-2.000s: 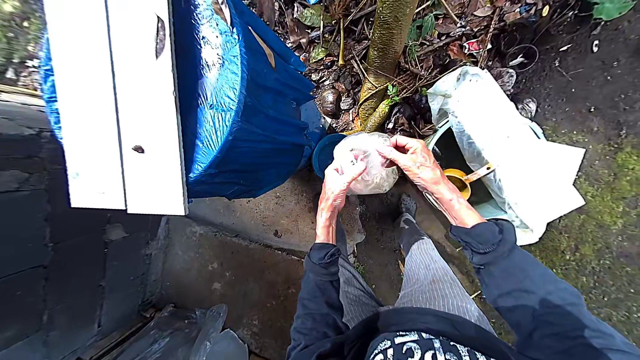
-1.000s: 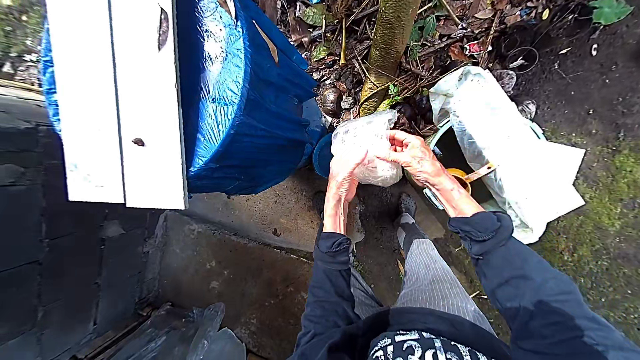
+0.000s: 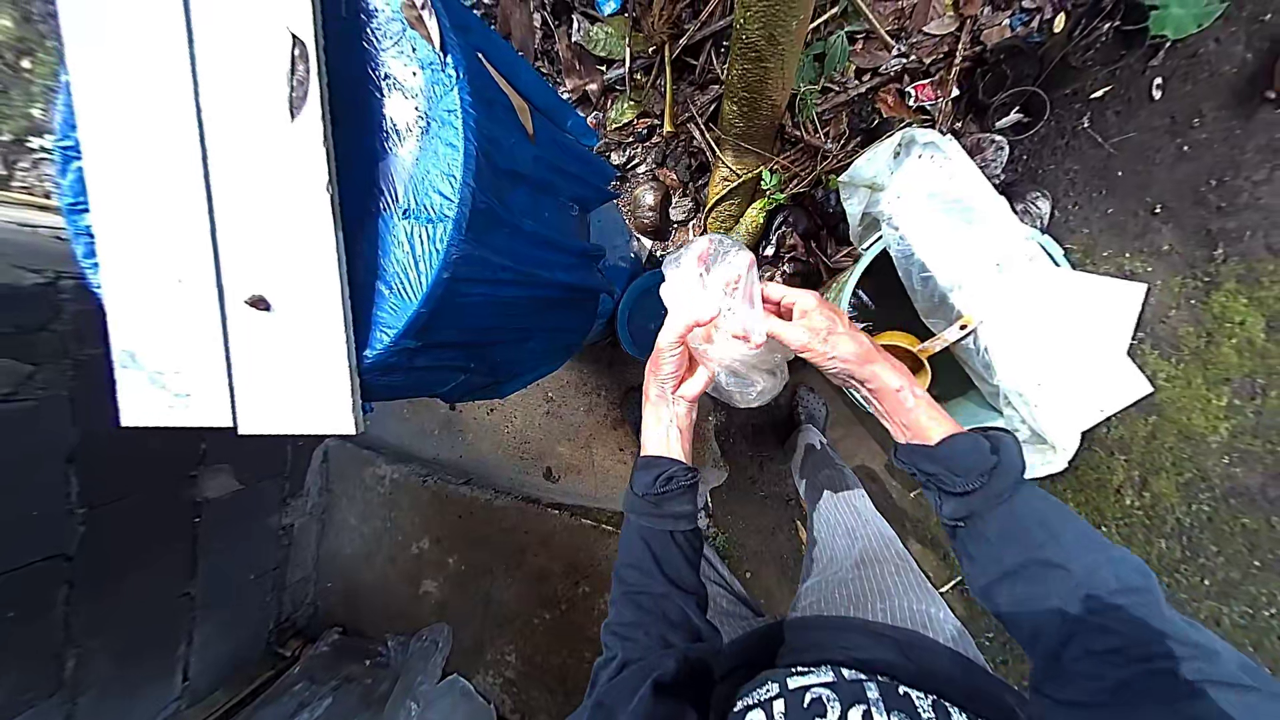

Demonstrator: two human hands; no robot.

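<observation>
A clear plastic bag [image 3: 735,325] with something pale and pinkish in it is held up between my two hands. My left hand [image 3: 680,365] grips its left side, fingers curled against the plastic. My right hand [image 3: 815,325] pinches the right side between thumb and fingers. Below and behind the bag, a small blue round container [image 3: 641,315] shows in part. To the right stands a light green tub [image 3: 856,275] of dark liquid, with a yellow dipper [image 3: 905,355] in it and a white plastic sheet [image 3: 950,220] over its far side.
A large container under a blue tarp [image 3: 500,220] stands at left, with white boards [image 3: 270,220] on top. A tree trunk [image 3: 755,110] rises among leaf litter ahead. Below lie a low concrete ledge [image 3: 460,580] and crumpled clear plastic [image 3: 400,680]. My feet are on dark ground.
The bag has turned and changed shape between my hands, and now looks longer and more upright. My hands stay close together at about the same place.
</observation>
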